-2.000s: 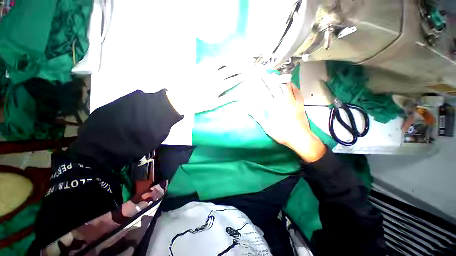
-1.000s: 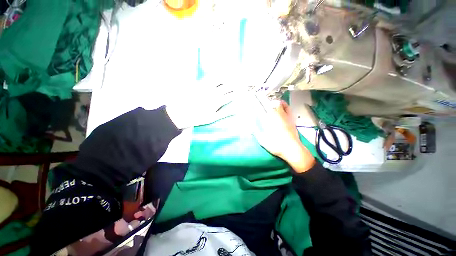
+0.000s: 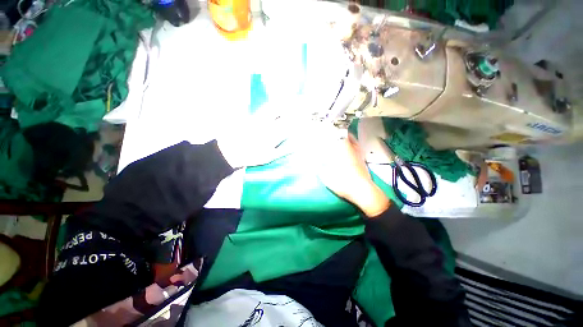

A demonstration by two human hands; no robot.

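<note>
A green fabric panel lies on the white table and hangs over its front edge onto the lap. Its upper part is washed out by glare. My left hand lies on the panel, almost white in the lamp light, its fingers hard to make out. My right hand lies on the panel just below the needle area, its fingertips lost in glare. The cream sewing machine reaches in from the upper right. Whether either hand grips the cloth is hidden by the glare.
Black-handled scissors lie right of my right hand, beside crumpled green cloth. A small tray and black box are at the right. Green pieces heap at upper left. An orange bottle stands at the top.
The view has shifted, bringing the orange bottle, a dark blue bottle and more of the machine into sight. Both hands remain on the panel near the needle area, with little visible movement.
</note>
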